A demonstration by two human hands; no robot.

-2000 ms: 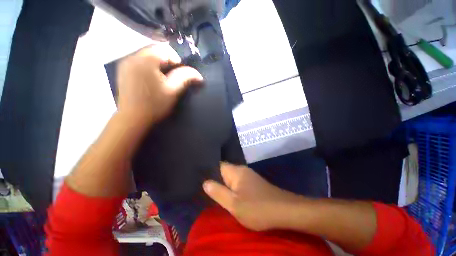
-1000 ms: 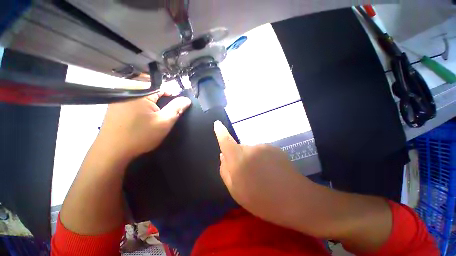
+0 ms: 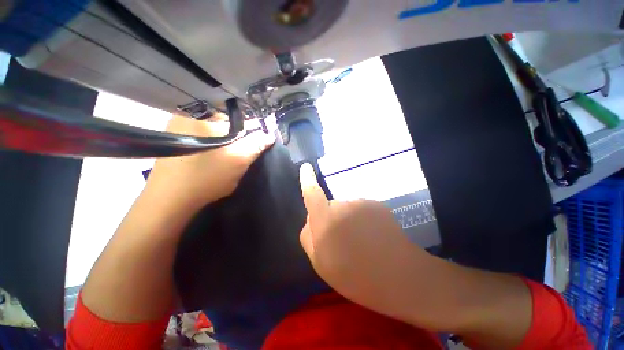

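Note:
The dark cut panel [image 3: 239, 239] runs from the needle area toward my lap. My left hand [image 3: 212, 160] is on its left side with the thumb and fingers close together at the cloth by the presser foot; some fingertips are hidden by the machine head. My right hand [image 3: 342, 225] is on the panel's right side, index finger extended just below the grey-blue ribbed attachment [image 3: 303, 137], the other fingers curled at the cloth. The white sewing machine head [image 3: 410, 34] with blue lettering hangs over the work. The needle is hard to make out.
Dark stacked panels [image 3: 472, 150] lie right of the needle, and another dark strip [image 3: 34, 219] lies left. Black-handled shears [image 3: 561, 140] and a green-handled tool [image 3: 596, 109] lie at far right, above a blue basket [image 3: 595, 239]. A ruler scale [image 3: 414, 215] marks the front edge.
My right hand has moved up from the panel's lower part to beside the attachment. The view has shifted, so the machine head fills more of the top. Over the last second the hands have barely moved.

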